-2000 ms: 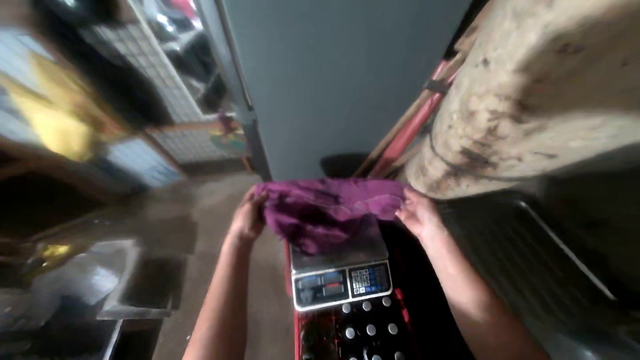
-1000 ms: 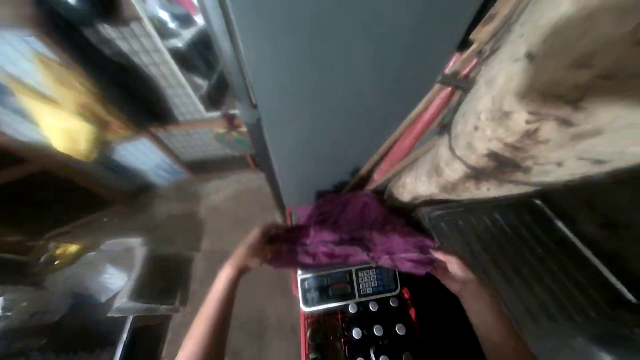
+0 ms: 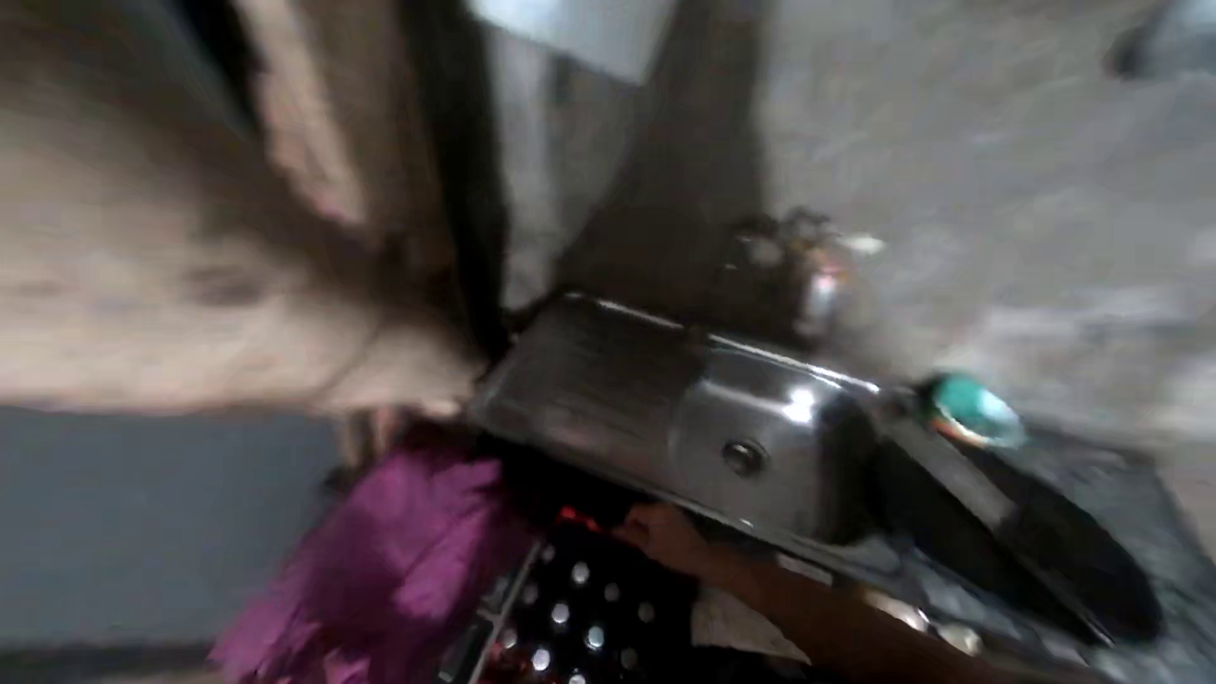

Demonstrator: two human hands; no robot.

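Observation:
A purple cloth [image 3: 399,560] lies bunched at the lower left, over most of a digital scale [image 3: 484,617] of which only a blurred edge shows. Right beside it is a black surface with white dots [image 3: 579,608] and red edging. My right hand [image 3: 665,537] is at that surface's upper right edge, near the sink's front rim, its fingers curled; blur hides whether they grip anything. My left hand cannot be made out in this frame.
A stainless steel sink [image 3: 598,380] with a drain stands behind my right hand. A green round container [image 3: 978,408] is at its right end, near a dark elongated object [image 3: 1073,551]. A grey panel [image 3: 171,532] stands at the left.
The view has swung far to the right, onto the sink. My right hand has let go of the purple cloth, which both hands held before.

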